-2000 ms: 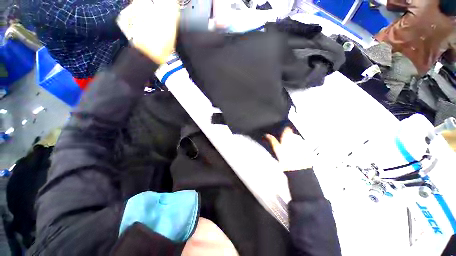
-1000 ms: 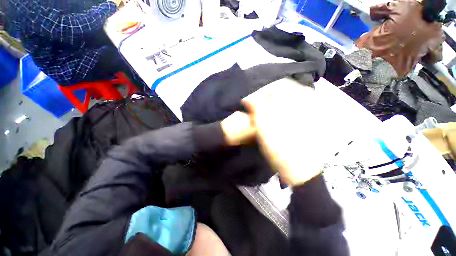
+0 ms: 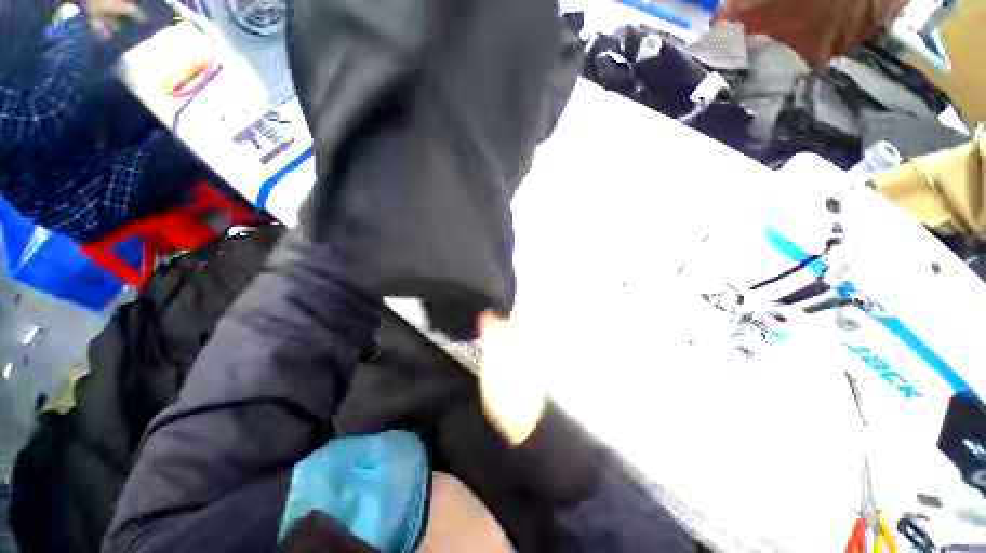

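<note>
A large dark grey garment piece (image 3: 432,162) hangs raised in front of me, from the top edge of the view to the near table edge. My left sleeve reaches up to its left side; my left hand is hidden behind the cloth. My right hand (image 3: 514,378), blurred, is at the cloth's lower right corner and its fingertips pinch it. The white lockstitch machine (image 3: 811,270) with "JACK" lettering stands to the right, its presser foot and needle area (image 3: 741,313) away from the cloth.
Scissors (image 3: 868,518) with red and orange-yellow handles lie at the lower right. Dark cut pieces (image 3: 778,92) are heaped at the far edge. A neighbouring table (image 3: 205,119) and a person in a checked top (image 3: 65,140) are upper left, above a red stool (image 3: 173,232) and blue bin (image 3: 54,259).
The cloth has gone from lying bunched on the table to being lifted upright. My hands have parted: the left went up behind the cloth, the right moved down and left. The view has shifted.
</note>
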